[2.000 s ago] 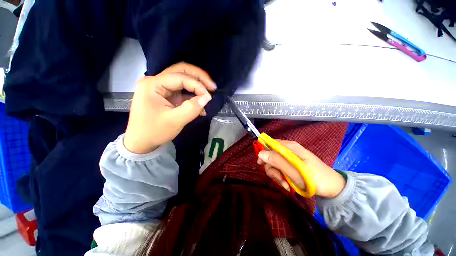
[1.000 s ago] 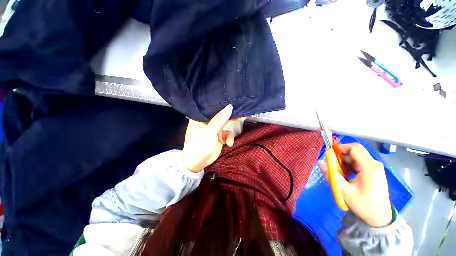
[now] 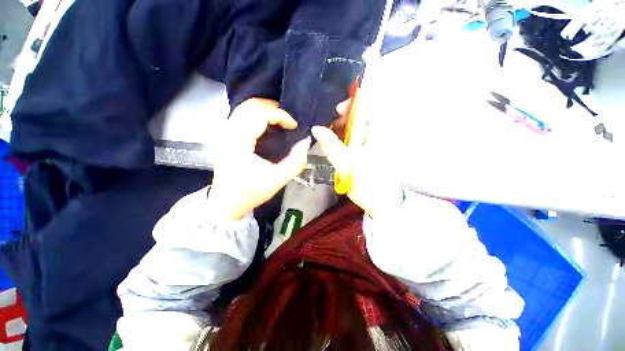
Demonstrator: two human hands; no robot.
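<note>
A navy garment [image 3: 185, 75] covers the left of the table and hangs down over the edge. My left hand [image 3: 257, 161] grips its lower edge between thumb and fingers. My right hand [image 3: 349, 161] is beside it, thumb tip at the same edge, with the scissors [image 3: 350, 144] in the palm. Their orange handle points up along the hand; the blades are hidden. Pale stitch lines show on the cloth above my fingers. Thin pale strands [image 3: 302, 182] show below my left fingertips.
Small snips [image 3: 519, 113] with blue and pink bodies lie on the white table [image 3: 445, 137] at right. Dark scraps [image 3: 562, 62] and a grey pointed tool [image 3: 500, 24] lie at upper right. A blue crate [image 3: 528, 260] stands below the table at right.
My right hand has moved left from the table's front edge to the garment, bringing the scissors. My left hand has moved slightly up and left. The garment's panel is now turned more upright.
</note>
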